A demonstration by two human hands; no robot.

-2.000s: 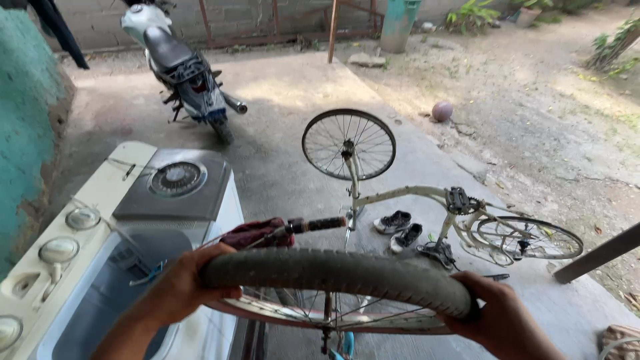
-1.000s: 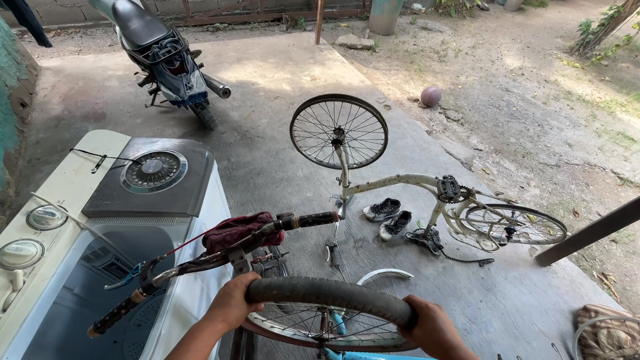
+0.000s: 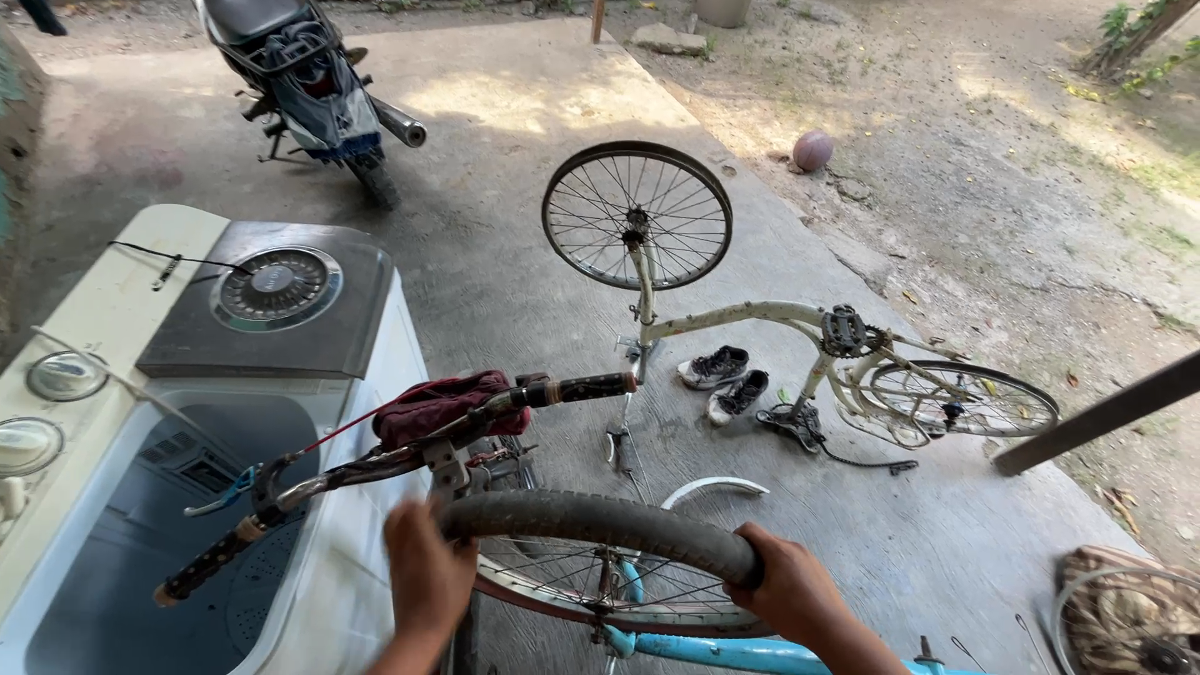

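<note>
A worn black bicycle tire (image 3: pixel 600 518) arches over the near side of a spoked wheel rim (image 3: pixel 647 619). My left hand (image 3: pixel 427 562), somewhat blurred, is at the tire's left end; its grip is partly hidden. At the right end my right hand (image 3: pixel 783 581) is closed around the tire. The wheel sits by a light blue bicycle frame (image 3: pixel 722 651). Just beyond my left hand is a bicycle handlebar (image 3: pixel 375 464) with dark grips, and a maroon cloth (image 3: pixel 441 408) lies against it.
A twin-tub washing machine (image 3: pixel 375 319) stands at left. Beyond are a motorcycle (image 3: pixel 309 103) and an overturned cream bicycle (image 3: pixel 722 319) beside black-and-white sneakers (image 3: pixel 715 367). A loose white fender (image 3: pixel 717 486) lies on the concrete. A dark post (image 3: pixel 1106 412) and a coiled bundle (image 3: pixel 1125 609) are at right.
The view has shifted, showing more of the handlebar and blue frame. Both hands and the tire have moved away from the washing machine.
</note>
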